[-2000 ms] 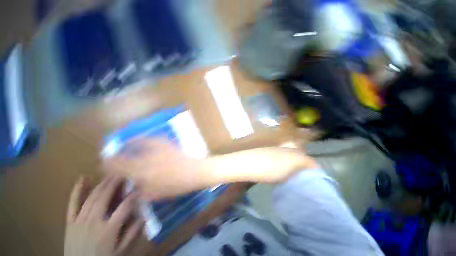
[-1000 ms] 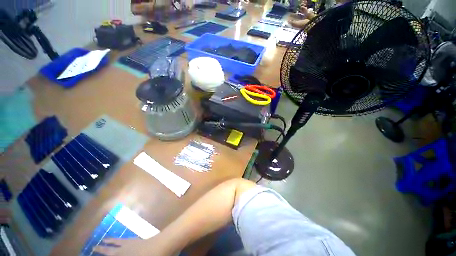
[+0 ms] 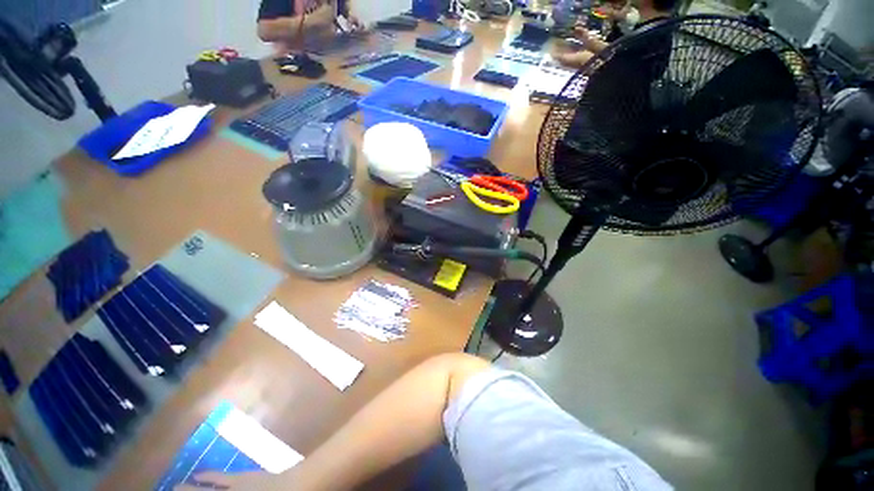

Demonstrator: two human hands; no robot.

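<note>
A blue small solar panel with a white strip along its right edge lies on the brown table at the bottom left, cut off by the picture's edge. My right hand is on its lower part, mostly cut off; its grip cannot be told. My left hand is not in view. A loose white strip and a bundle of short silver ribbon pieces lie to the right of the panel. The soldering iron rests in its holder, its cable running right.
Dark cell strings lie on a grey mat at left. A grey round container, a black box with red-and-yellow-handled scissors, blue trays and a black fan stand beyond. People sit at the table's far end.
From two seconds ago, the view has swung up and right, and my left hand has left the picture. Over the last second, my right hand has slipped slightly lower in view.
</note>
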